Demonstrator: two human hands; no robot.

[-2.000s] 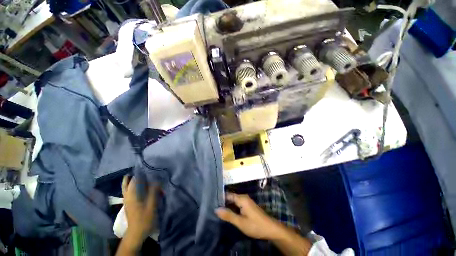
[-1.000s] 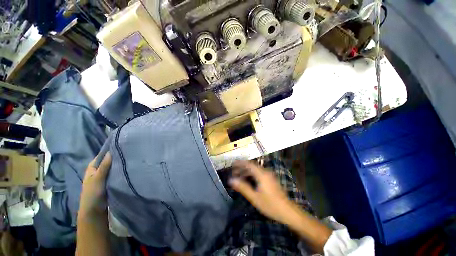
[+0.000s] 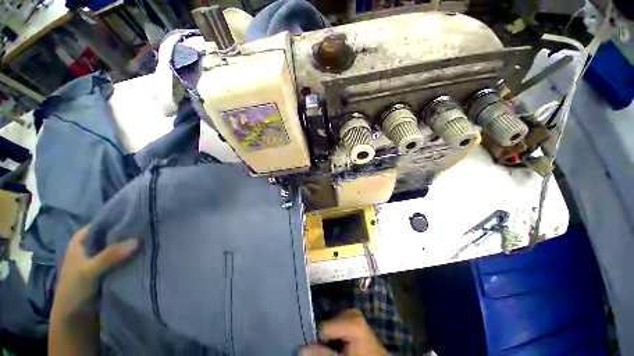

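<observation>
A blue-grey garment piece with dark stitched seam lines lies spread left of the overlock machine's yellow-framed opening. Its right edge runs up to the presser foot area below the cream machine head. My left hand holds the cloth's left side, thumb on top, other fingers hidden under it. My right hand is at the bottom, cut off by the frame edge, and grips the cloth's right edge near the front of the table.
More blue-grey cloth lies to the left. Four tension dials front the machine. A slim metal tool and a small dark disc lie on the white table. A blue bin stands right. A cord hangs at the far right.
The cloth is spread flatter, its long seam now upright in view. My left hand has shifted left. My right hand has moved down to the cloth's edge. The view has shifted, too.
</observation>
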